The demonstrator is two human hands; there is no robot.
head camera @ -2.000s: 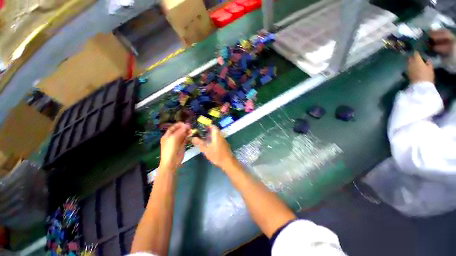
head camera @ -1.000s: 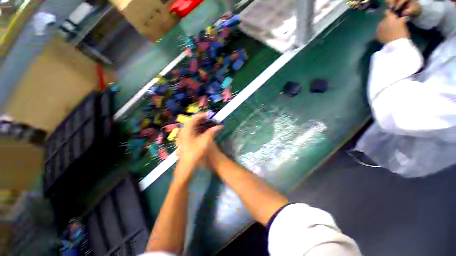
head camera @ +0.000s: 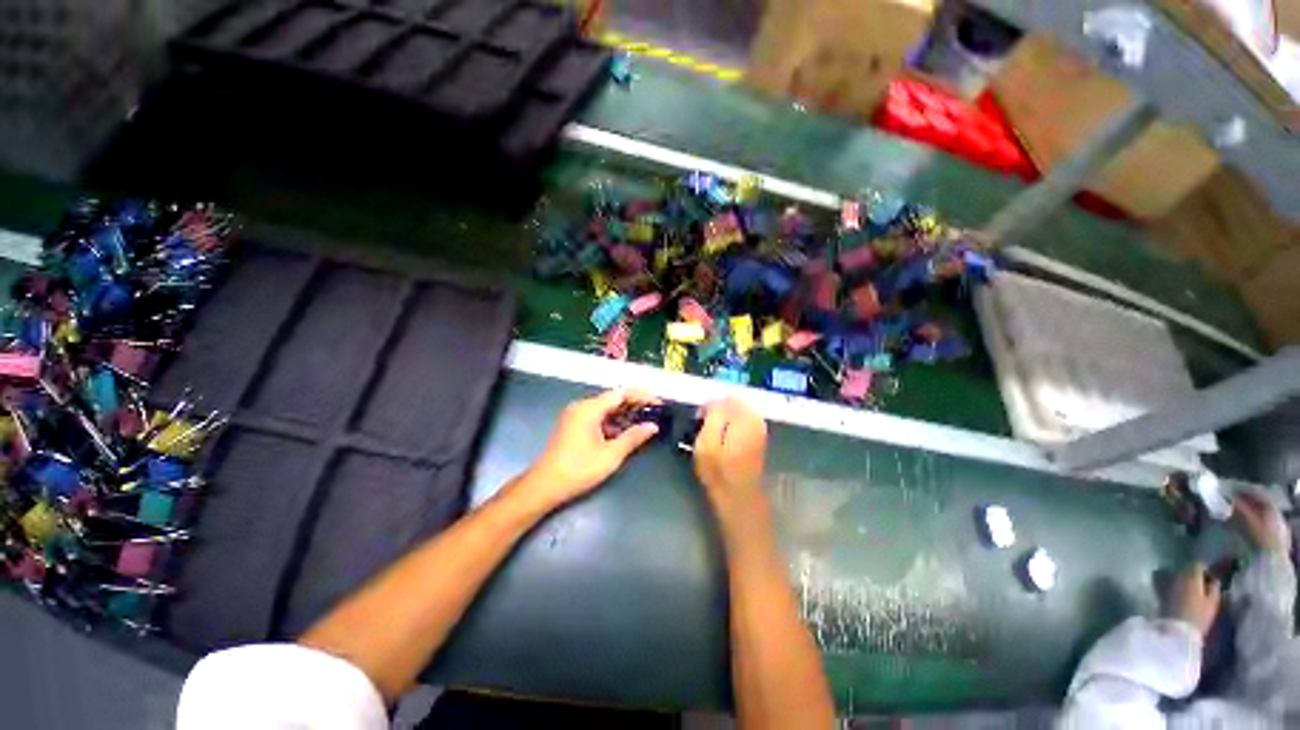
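My left hand [head camera: 592, 445] is at the near side of the pale rail, its fingers closed around a small black housing [head camera: 664, 424]. My right hand [head camera: 730, 445] is just to its right, fingertips pinched at the housing's right side on something small and dark, too small to name. A loose heap of coloured binder clips [head camera: 770, 285] lies beyond the rail. Two small housings with white faces [head camera: 997, 526] lie on the green bench to the right. A black compartment tray [head camera: 321, 374] is at my left, with a dense heap of clipped units [head camera: 107, 414] on its left end.
The pale metal rail [head camera: 855, 417] runs across in front of my hands. Stacked black trays [head camera: 414, 57] stand behind the tray. Pale trays [head camera: 1091, 357] lie by a metal post [head camera: 1183, 414]. Cardboard boxes [head camera: 834, 54] and red bins [head camera: 955, 126] are beyond. A coworker's hands and white sleeves [head camera: 1148, 659] are at right.
The view has swung left and levelled. My hands have come back from the clip heap to the near side of the rail and are slightly apart, with the black housing showing between them.
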